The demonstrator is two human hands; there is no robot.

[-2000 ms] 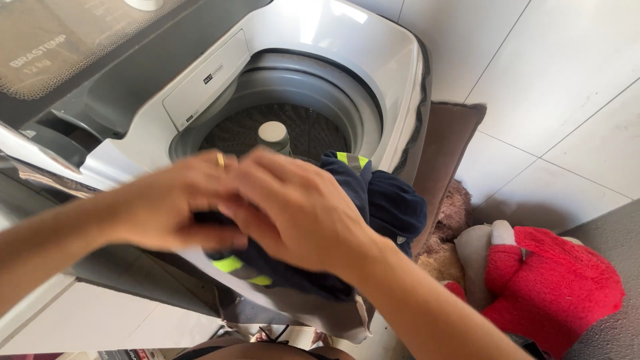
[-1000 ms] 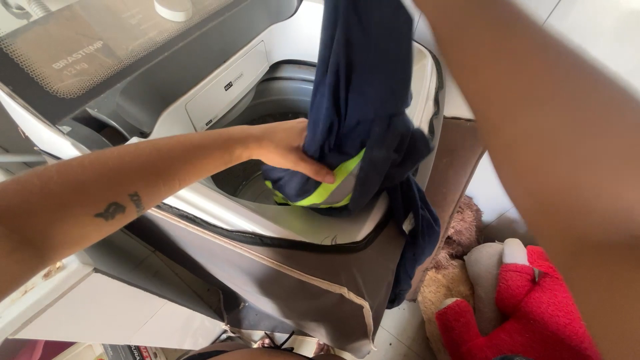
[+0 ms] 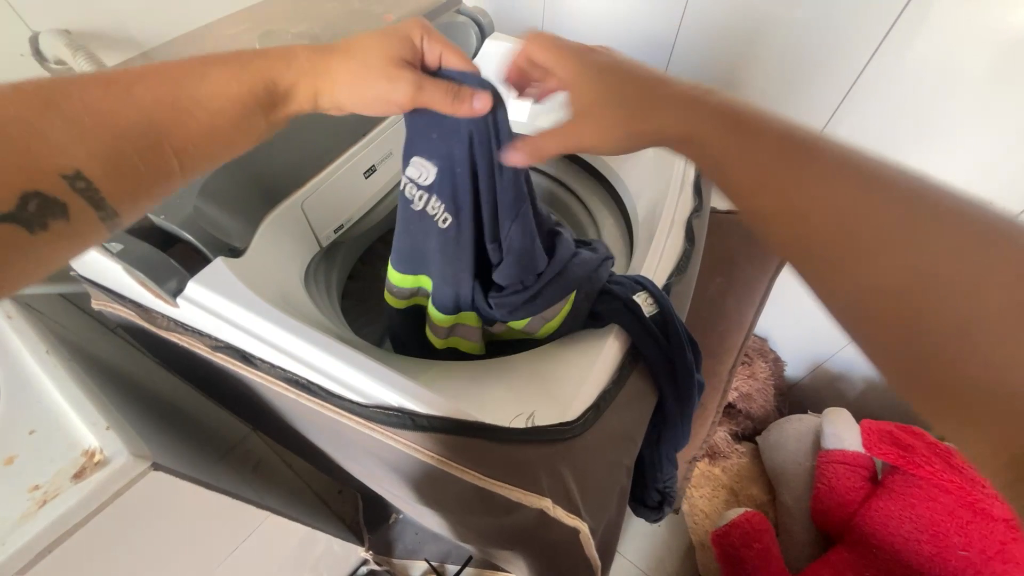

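Observation:
My left hand (image 3: 416,76) pinches the top of a navy work garment (image 3: 472,200) with yellow-green and grey reflective bands and a printed logo. The cloth hangs into the open drum of a top-loading washing machine (image 3: 512,392), and another dark part of it drapes over the rim at the right, down the machine's side. My right hand (image 3: 568,100), blurred, is just right of the held cloth, its thumb and fingers apart. Whether it touches the garment cannot be told. A white patch shows between its fingers, too blurred to name.
A brown fabric cover (image 3: 512,472) wraps the machine's sides. Red plush toys (image 3: 904,504) and a brown fluffy one (image 3: 752,384) lie at the lower right. A stained white basin (image 3: 48,448) stands at the left. A tiled wall (image 3: 768,72) is behind.
My left hand has gone from the garment's reflective band to its top. My right hand, out of view a second ago, is back beside the cloth. The view has shifted.

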